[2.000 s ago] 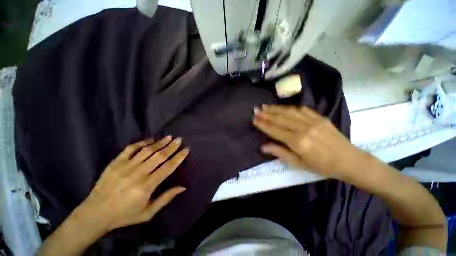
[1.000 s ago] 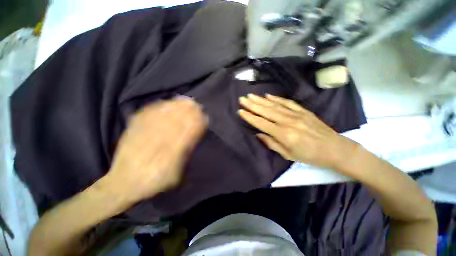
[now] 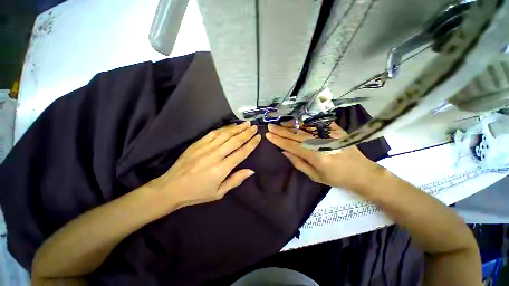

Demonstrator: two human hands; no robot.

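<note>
The dark purple-brown garment piece [image 3: 245, 215] lies bunched over the table and hangs over its front edge. The off-white sewing machine head [image 3: 234, 61] looms over it, with the needle area [image 3: 272, 114] just beyond my fingertips. My left hand [image 3: 209, 165] lies flat on the cloth, fingers extended, fingertips close to the needle area. My right hand [image 3: 321, 159] lies on the cloth just right of it, partly hidden by a curved part of the machine. The presser foot is not clearly seen.
A printed ruler [image 3: 346, 213] runs along the table's front edge. A crumpled clear bag with small parts [image 3: 483, 146] lies far right. A ribbed cream dial [image 3: 485, 86] is at upper right. More dark cloth [image 3: 385, 260] hangs below the table. A grey rounded object [image 3: 273, 276] is at the bottom centre.
My left hand has moved forward and right and now lies flat close to my right hand. The view has shifted, showing more of the machine head. The cloth's left part sits lower in the picture.
</note>
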